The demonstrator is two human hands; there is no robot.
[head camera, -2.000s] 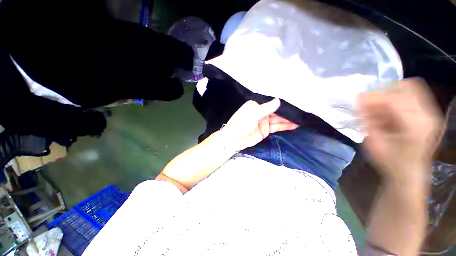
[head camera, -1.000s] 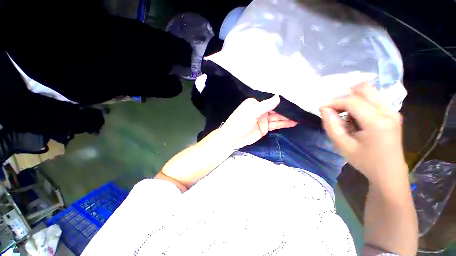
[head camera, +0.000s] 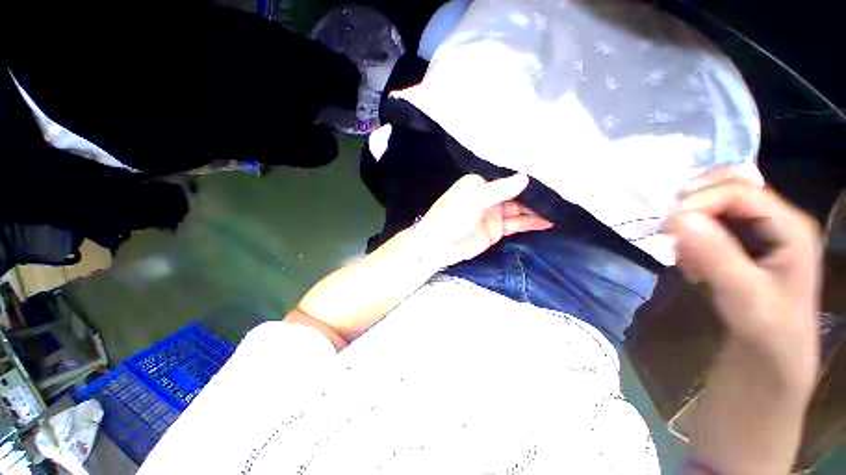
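Observation:
The shiny pale lining point(head camera: 594, 102) with faint small motifs is spread above my hands. The matte black shell point(head camera: 417, 167) runs as a dark band between the lining and the blue jeans point(head camera: 557, 278). My left hand point(head camera: 473, 223) pinches the black edge, thumb on top and fingers below. My right hand point(head camera: 742, 250) is slightly blurred at the lining's lower right corner, thumb and fingertips close together. Whether it holds a needle or thread cannot be seen.
A large heap of black garments point(head camera: 185, 93) lies at the left. A blue mesh crate point(head camera: 172, 371) stands on the green floor point(head camera: 250, 232) at lower left. A transparent rounded object point(head camera: 362, 56) is at the top. A brown surface point(head camera: 677, 334) is at the right.
My right hand moved left onto the lining edge, then drew back right, away from my left hand. My left hand keeps its hold on the edge. The view has shifted slightly.

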